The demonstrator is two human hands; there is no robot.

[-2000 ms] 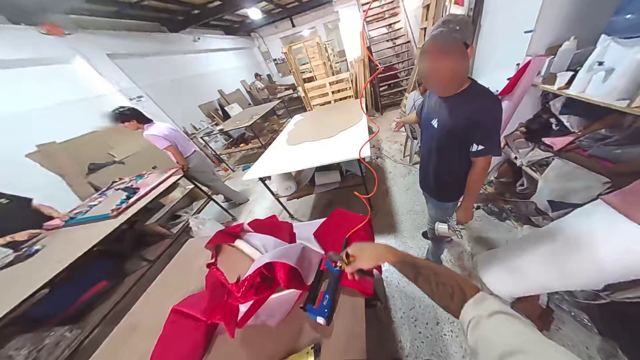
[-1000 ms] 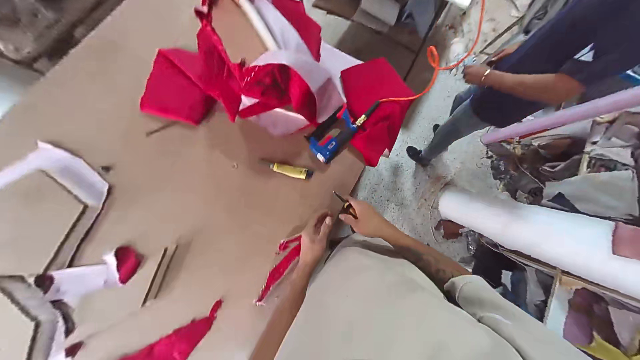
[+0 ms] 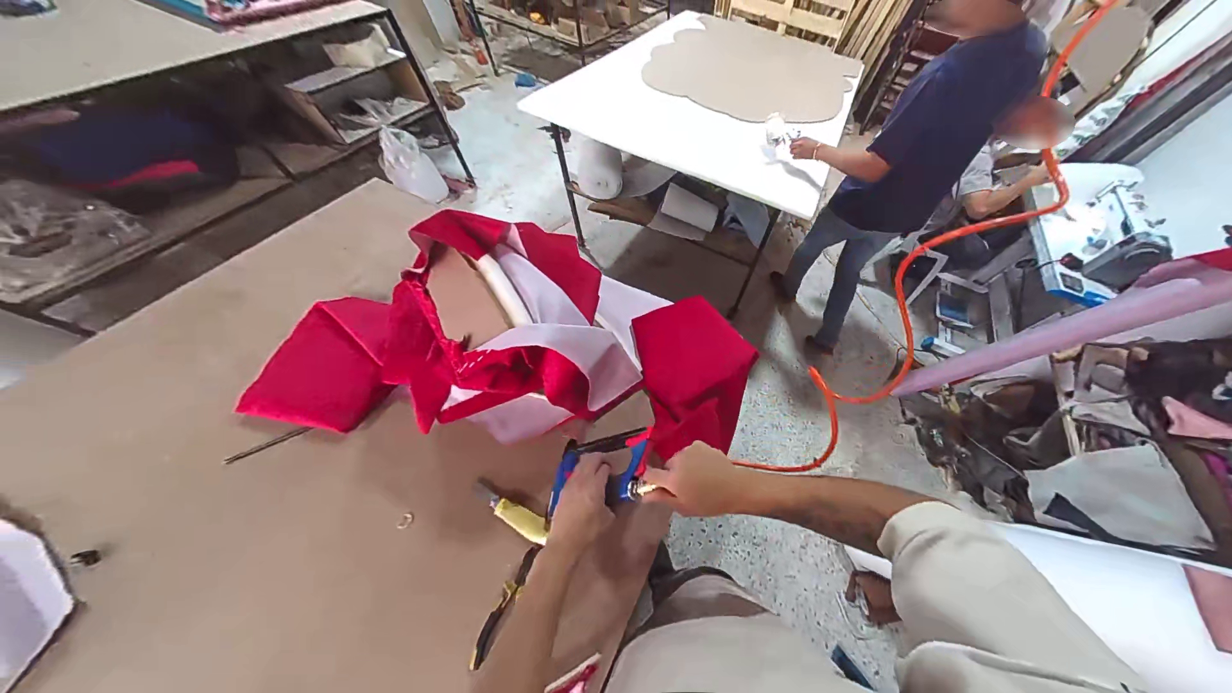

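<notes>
Near the table's right edge my left hand (image 3: 583, 500) grips the body of a blue pneumatic stapler (image 3: 628, 470). My right hand (image 3: 701, 479) is closed on the brass hose fitting at the stapler's end, where the orange air hose (image 3: 818, 462) runs off to the right. Red velvet fabric (image 3: 695, 361) with white backing lies in a heap around a curved frame just beyond the stapler. To the left of my left hand are a yellow-wrapped tool (image 3: 521, 520) and a pair of pliers with yellow and black handles (image 3: 502, 606).
A thin dark rod (image 3: 267, 445) lies left of the fabric. Beyond my table (image 3: 241, 539) stands a white-topped table (image 3: 606, 91) with a scalloped board (image 3: 746, 72); a person (image 3: 938, 115) works there. Fabric scraps (image 3: 1116, 491) and a long roll (image 3: 1059, 327) are at right.
The pliers, in my right hand one second ago, now lie on the table. Both hands have moved onto the stapler. The view has swung up toward the room, and the co-worker stands at the white table.
</notes>
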